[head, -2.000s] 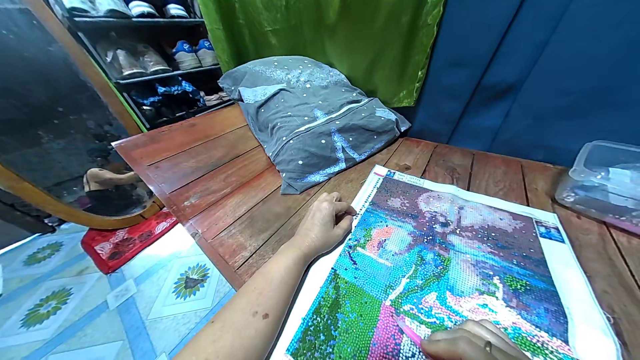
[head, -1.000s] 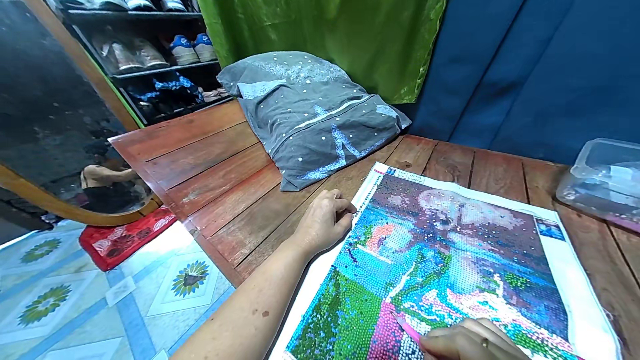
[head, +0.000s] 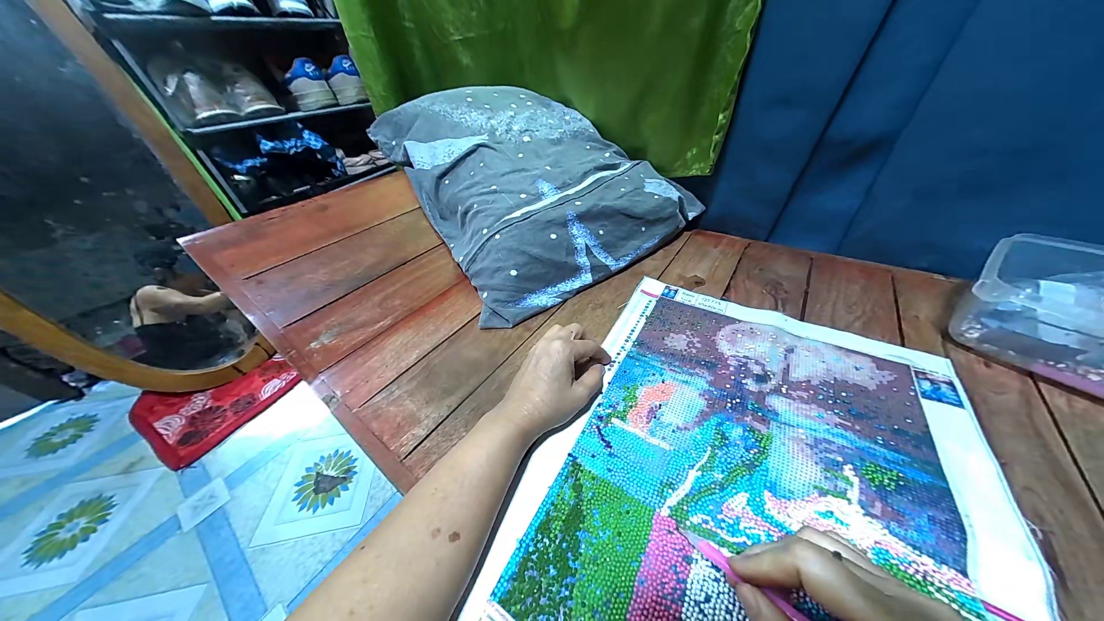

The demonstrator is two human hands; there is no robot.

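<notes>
A diamond painting canvas [head: 780,414], largely covered in small coloured beads with a white border, lies on the wooden platform. My left hand [head: 556,379] rests at its upper left edge, fingers curled; whether anything is pinched between them cannot be told. At the lower right, my right hand [head: 819,573] holds a pink applicator pen [head: 716,556]. The pen's tip is over the top of the pink beaded strip, beside a green beaded area. The lower part of my right hand is cut off by the frame.
A grey patterned pillow [head: 543,198] lies behind the canvas. A clear plastic container [head: 1035,302] stands at the right. Left are a shoe rack [head: 259,116], a wood-framed mirror [head: 129,377] showing a person's reflection, and a red mat [head: 216,410] on the floor. Green and blue curtains hang behind.
</notes>
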